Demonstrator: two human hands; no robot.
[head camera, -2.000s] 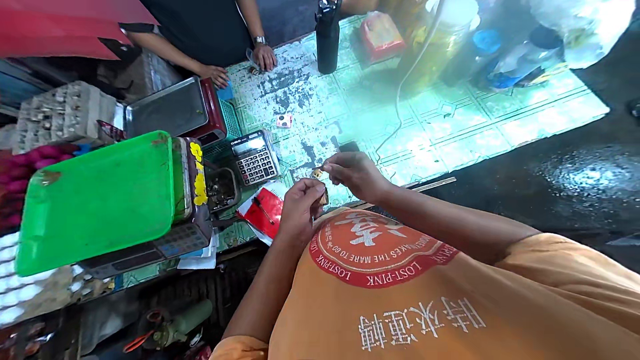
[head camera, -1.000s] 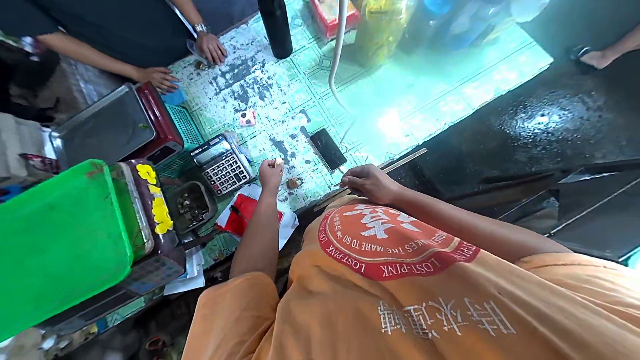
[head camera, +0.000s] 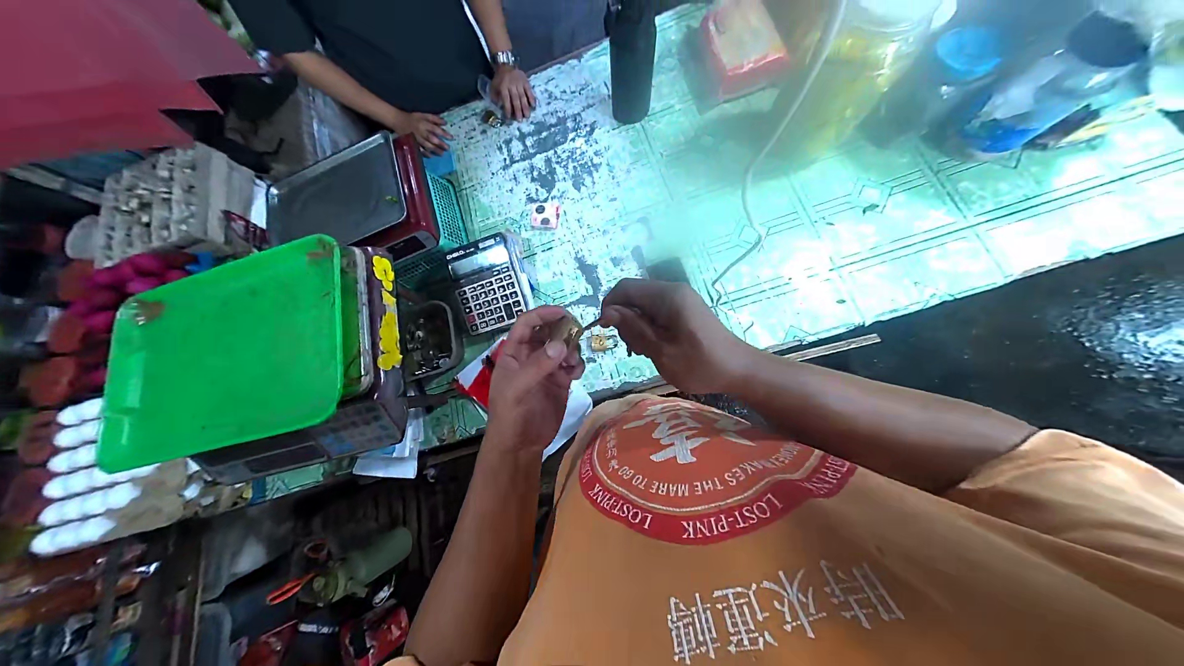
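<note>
My left hand (head camera: 536, 370) holds a small brass-coloured object (head camera: 571, 333) between thumb and fingers, in front of the table's near edge. Close on its right, my right hand (head camera: 671, 333) pinches a thin dark piece whose tip meets or nearly meets that object; its exact kind is too small to tell. Another small gold-coloured item (head camera: 603, 342) lies on the table between and just behind my hands. A desk calculator (head camera: 490, 289) rests left of my hands, beside a small dark container (head camera: 431, 339).
A green tray (head camera: 227, 356) tops a scale at left, with a red scale (head camera: 416, 199) behind. A person's hands (head camera: 511, 92) rest on the far table side near a black bottle (head camera: 632, 65). Egg cartons (head camera: 171, 199) stand far left; a white cord (head camera: 786, 139) crosses the table.
My hands, apart over the table one second ago, are now together, with the brass-coloured object in the left. The view has shifted considerably.
</note>
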